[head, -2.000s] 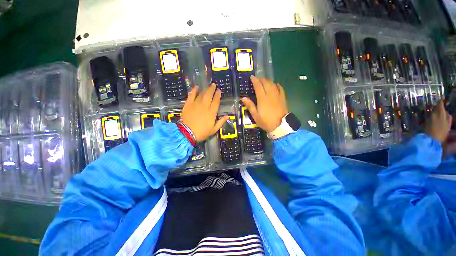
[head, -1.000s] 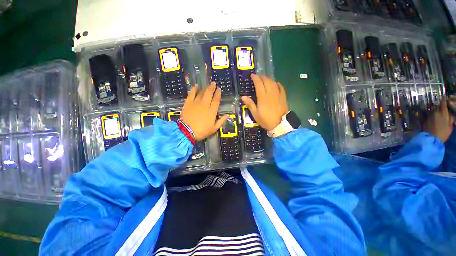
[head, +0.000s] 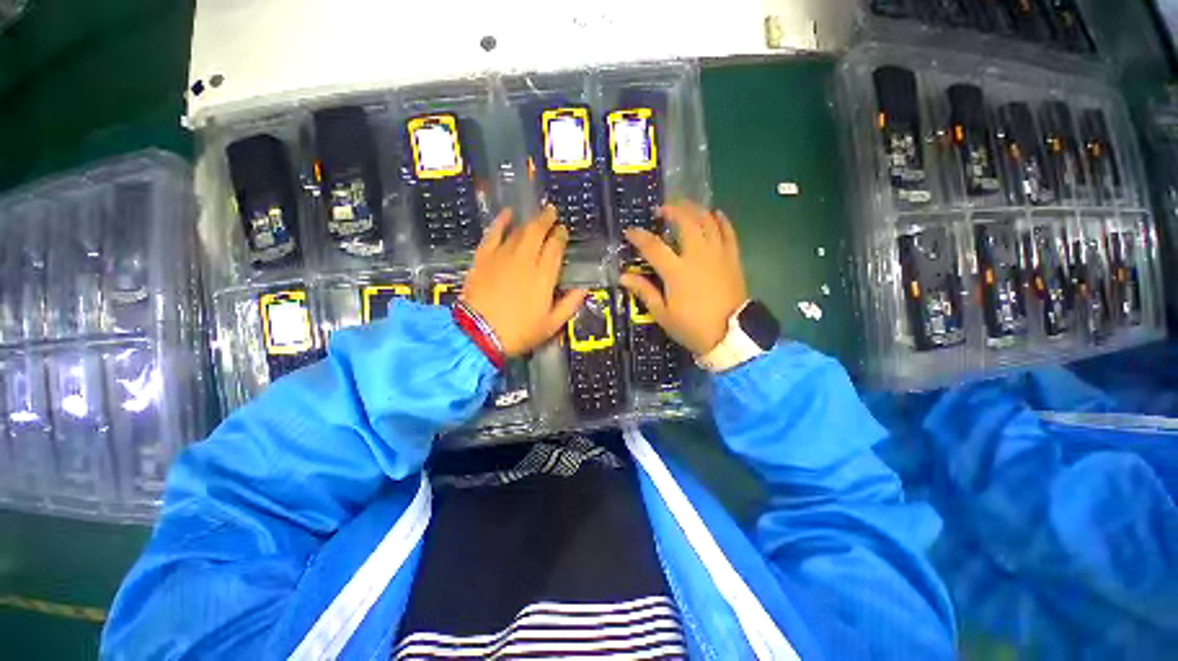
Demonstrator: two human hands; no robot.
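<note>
A clear blister tray [head: 510,103] holds keypad phones in two rows. Three back-row phones have lit screens, such as the middle phone [head: 566,140] and the rightmost phone [head: 632,142]. Two phones at the back left lie back up [head: 346,194]. My left hand [head: 514,284] lies over the tray, its fingertips at the keypad of the middle phone and its thumb near a dark-screened front-row phone [head: 594,368]. My right hand [head: 698,278] has its fingertips at the lower keypad of the rightmost phone. Neither hand is closed round anything. The forearms hide parts of the front row.
Another tray of back-up phones [head: 1001,213] stands at the right. Stacked cloudy trays [head: 78,336] are at the left. A white board [head: 388,45] lies behind the main tray. Small pale bits [head: 810,310] lie on the green mat. A coworker's blue sleeve [head: 1021,452] shows at the lower right.
My right hand's fingers have shifted slightly down over the rightmost phone's keypad, and its screen now shows dark marks. The coworker's hand has left the right tray.
</note>
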